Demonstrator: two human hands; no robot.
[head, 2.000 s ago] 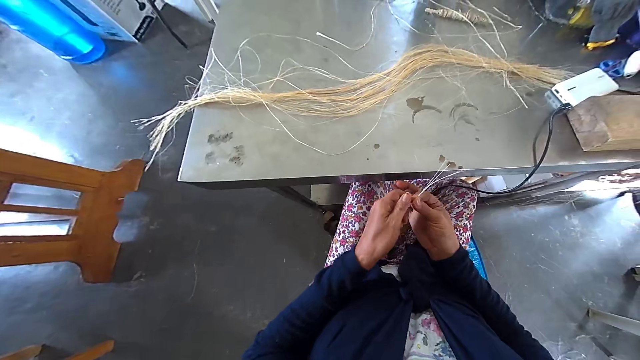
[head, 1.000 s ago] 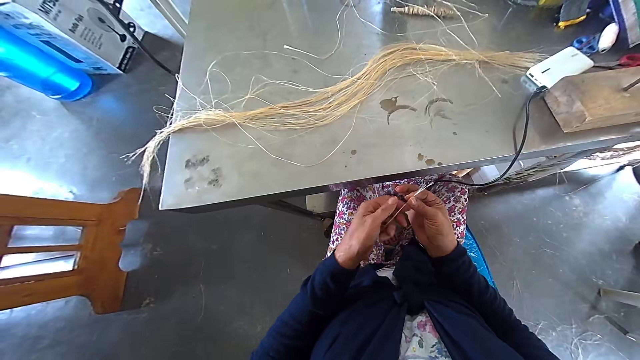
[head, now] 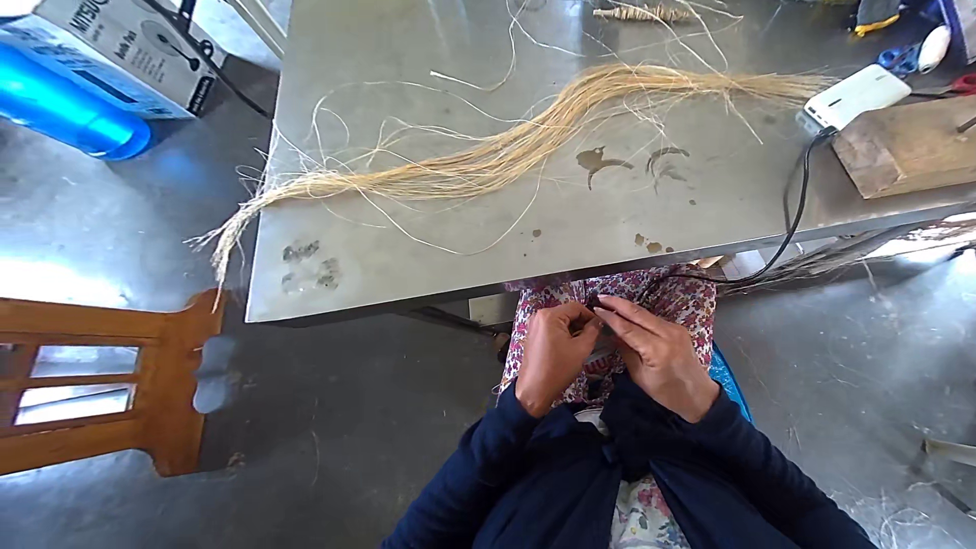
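Above my lap, just off the front edge of the grey metal table (head: 427, 252), my left hand (head: 558, 347) and my right hand (head: 656, 347) meet at the fingertips. The left thumb and index finger are pinched; the right fingers are extended toward them. Any thin fibre between them is too fine to make out now. A long bundle of pale yellow plant fibres (head: 488, 164) lies across the table beyond my hands, its frayed left end hanging over the left edge. Loose strands curl around it, and a wound bundle of fibre (head: 644, 14) lies at the far side.
On the table's right are a white power bank (head: 858, 97) with a black cable (head: 801, 187) running down toward my lap, a wooden block (head: 907, 149) and blue-handled scissors (head: 900, 59). To the left are a wooden chair (head: 171, 381), a blue bottle (head: 69, 103) and a printed carton (head: 137, 53).
Pale strands stood out from between my fingertips two seconds ago and are not discernible now. My right fingers have straightened. The view has shifted somewhat.
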